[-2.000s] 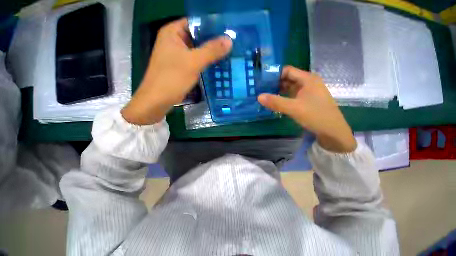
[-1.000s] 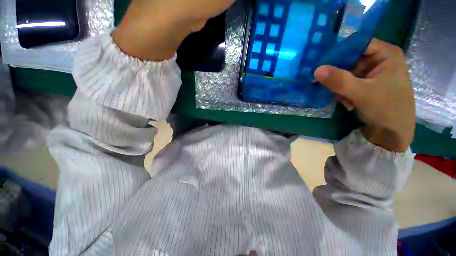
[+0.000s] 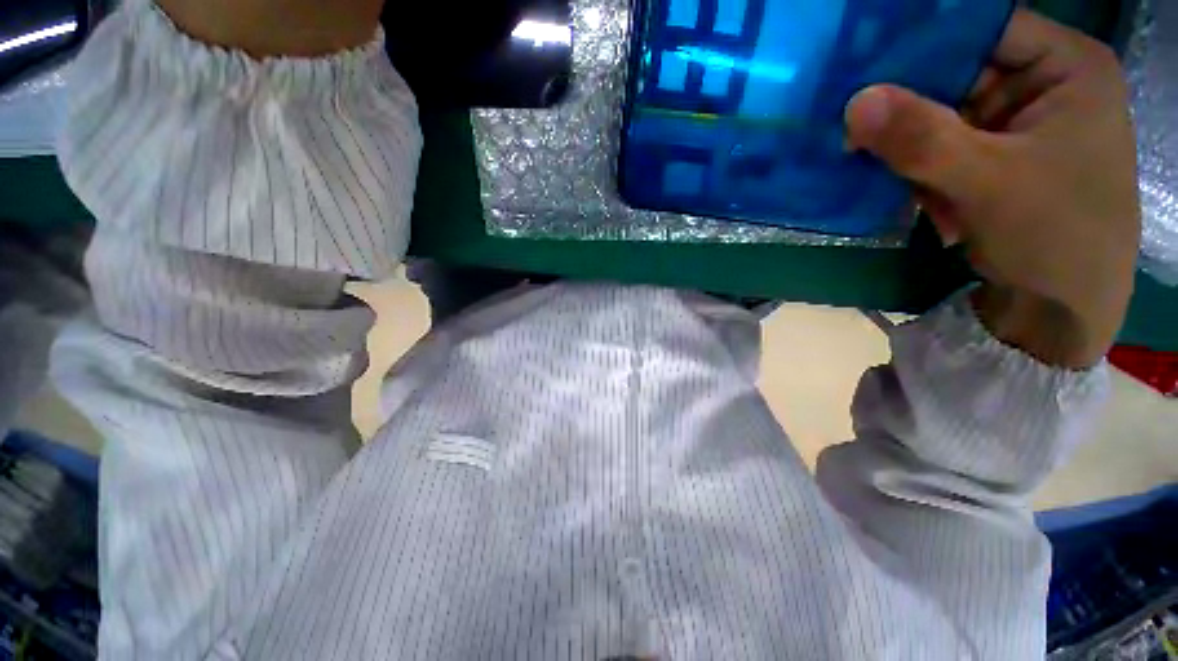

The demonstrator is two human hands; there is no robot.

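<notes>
The translucent blue sheet (image 3: pixel 788 168) lies over the opened phone body, whose squares show through it; the top of both is cut off by the picture's upper edge. My right hand (image 3: pixel 1033 168) grips the sheet's right edge, thumb on top and fingers behind. Bubble wrap (image 3: pixel 549 174) lies under the phone body. The glossy black screen (image 3: pixel 485 58) lies to its left and reflects a light bar. Of my left arm only the wrist and striped sleeve (image 3: pixel 246 155) show at the upper left; the left hand is out of the picture.
The green bench edge (image 3: pixel 581 261) runs just below the bubble wrap. Part of a black phone (image 3: pixel 39 29) lies at the far upper left. More bubble wrap (image 3: pixel 1159 168) is at the right edge. Blue-edged bins stand at both lower corners.
The view has shifted, so the phone and bench sit higher in the picture. My left hand has left the picture at the top. My right hand still holds the sheet's right edge.
</notes>
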